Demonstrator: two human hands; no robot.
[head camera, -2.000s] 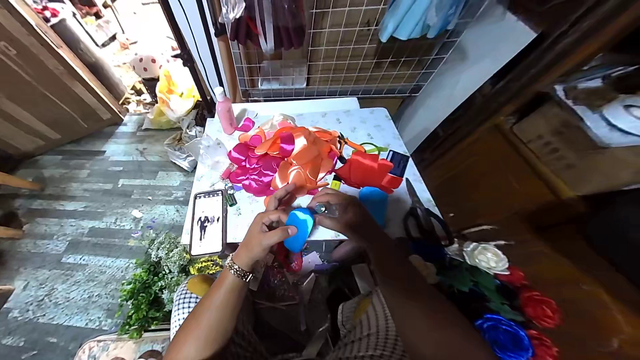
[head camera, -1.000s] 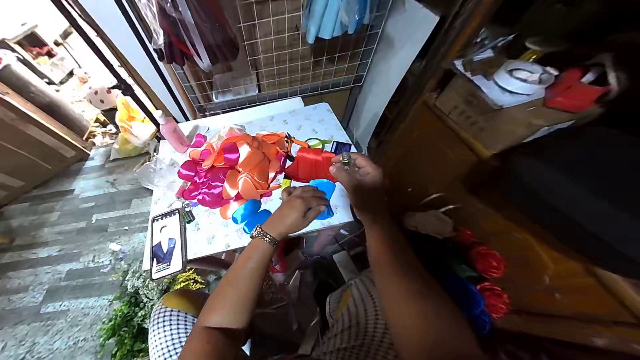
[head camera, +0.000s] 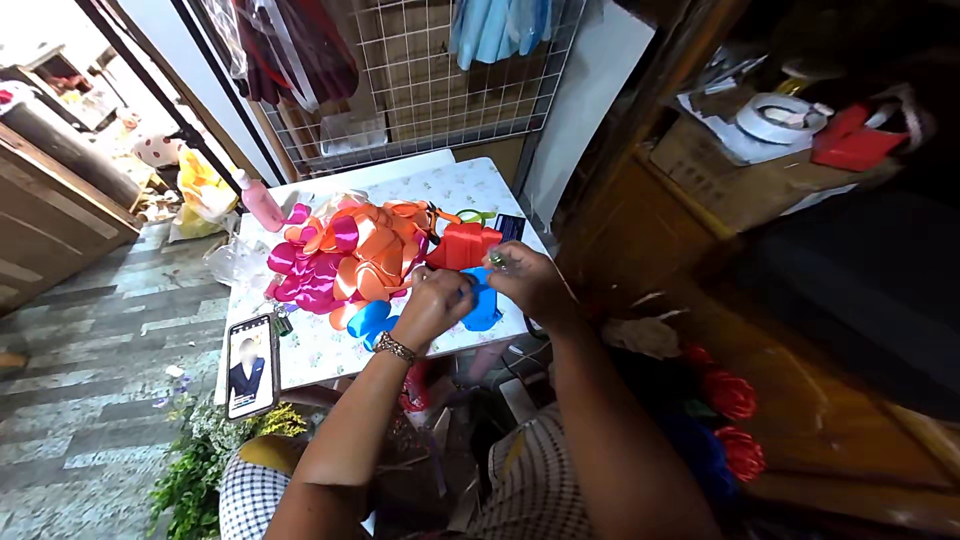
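Observation:
My left hand, with a bracelet at the wrist, is curled beside a blue ribbon piece at the table's near right; whether its fingers grip it cannot be told. My right hand is closed around a small shiny object, perhaps a lighter, just above the blue material. Cut blue petals lie left of my left wrist. Orange petals and magenta petals form a heap on the table. Behind my hands rests red ribbon material.
A phone lies at the table's near left corner. A pink bottle stands at the back left. A wire grid rises behind. Greenery is below left, and red fabric roses are at right.
Two seconds ago my hands held a blue petal together; now they are farther right, by the blue material, and blue petals lie on the table. The view has shifted.

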